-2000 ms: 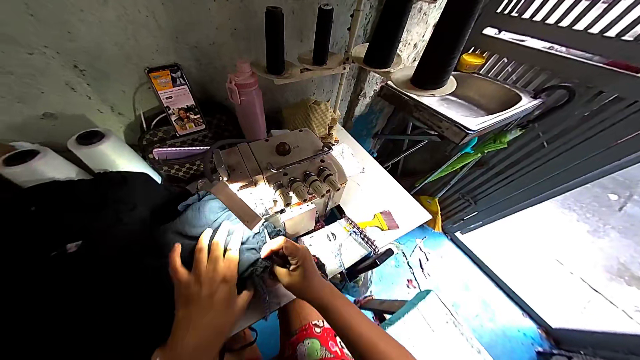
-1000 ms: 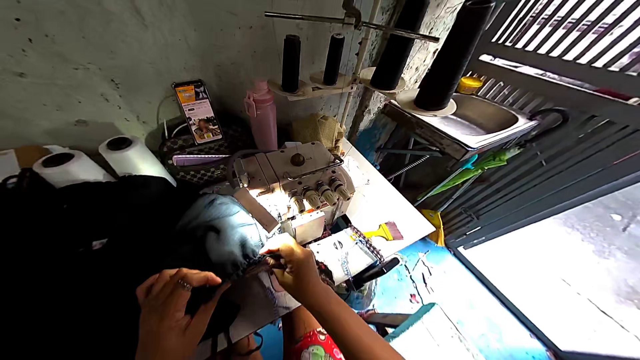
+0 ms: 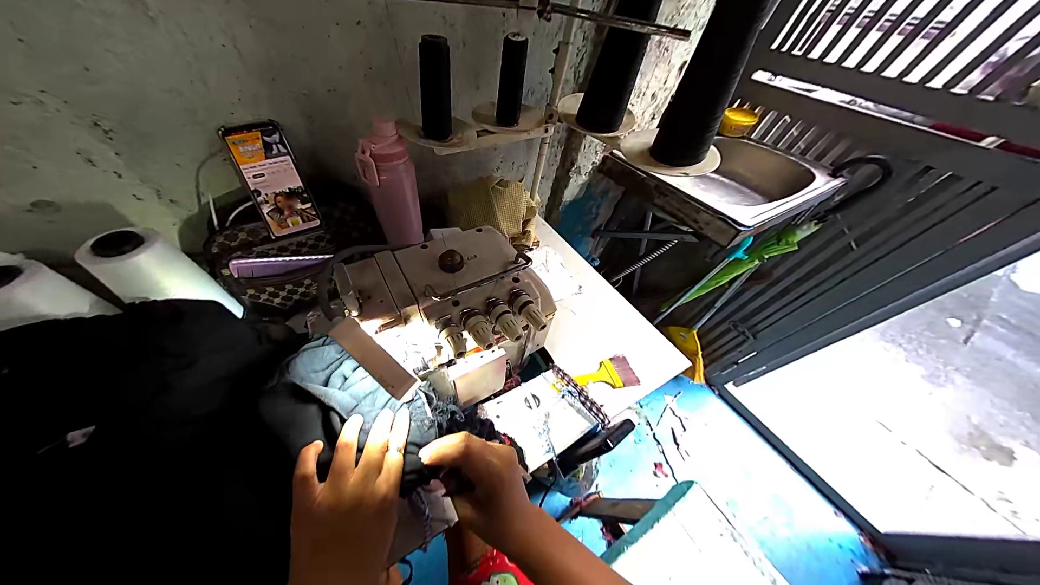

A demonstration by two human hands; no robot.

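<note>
An overlock sewing machine (image 3: 455, 276) with several tension knobs stands on the white table. Light blue cloth (image 3: 333, 374) is bunched at its left front. My left hand (image 3: 357, 479) lies spread on black fabric (image 3: 305, 414) just below the blue cloth, fingers pointing at the machine. Close on its right, my right hand (image 3: 479, 475) pinches the edge of the black fabric between thumb and fingers. A large heap of black cloth (image 3: 146, 439) fills the left side. A yellow-handled brush (image 3: 609, 372) lies right of the machine.
Black thread cones (image 3: 435, 89) stand on holders behind the machine. A pink bottle (image 3: 390, 183), a propped phone (image 3: 272, 179) and white thread cones (image 3: 150, 264) line the wall. A steel sink (image 3: 747, 179) stands at the back right, beside a metal gate (image 3: 877, 211).
A second ago my left hand was lower and away from the right hand; now it lies flat on the black fabric beside it. Two seconds ago it was over the blue cloth.
</note>
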